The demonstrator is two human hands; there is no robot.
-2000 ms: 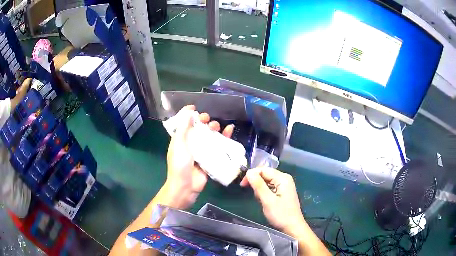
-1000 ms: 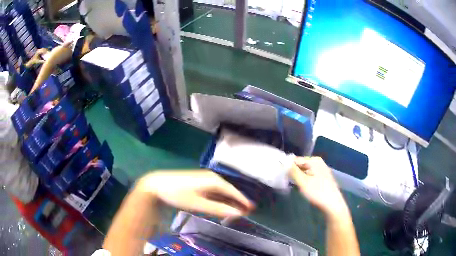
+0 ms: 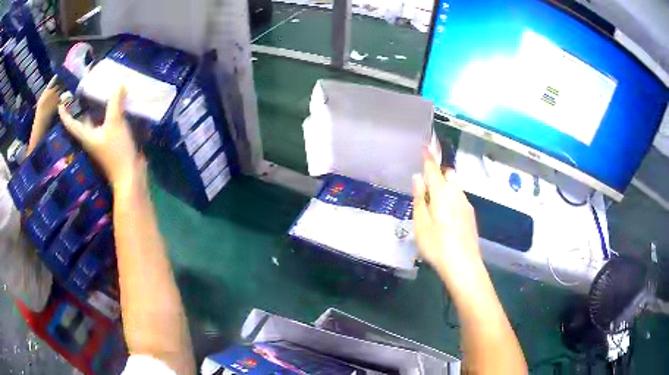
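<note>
An open gift box stands on the green bench in the centre, its pale lid [image 3: 378, 135] upright. A white wrapped unit [image 3: 352, 233] lies in its front part, with a dark blue insert [image 3: 367, 198] behind. My right hand [image 3: 446, 212] is at the lid's right edge, fingertips by a pale flap; whether it grips is unclear. My left hand [image 3: 106, 135] is at the upper left, thumb and fingers spread, at the near side of an open box on the box stack [image 3: 202, 146]. A fingertip overlaps the white item [image 3: 132, 91] in that box.
Another open box [image 3: 293, 359] is at the bottom edge. Several blue boxes [image 3: 62, 198] stand at left, beside a person's arm [image 3: 44, 121] and a red crate [image 3: 73, 329]. At right are a monitor [image 3: 543, 88], black slab [image 3: 499, 222] on a white stand, and fan [image 3: 620, 293].
My left hand has moved from the centre to the upper-left stack. My right hand has left the white unit and moved up to the lid. The centre box's lid now stands with its pale inside facing me.
</note>
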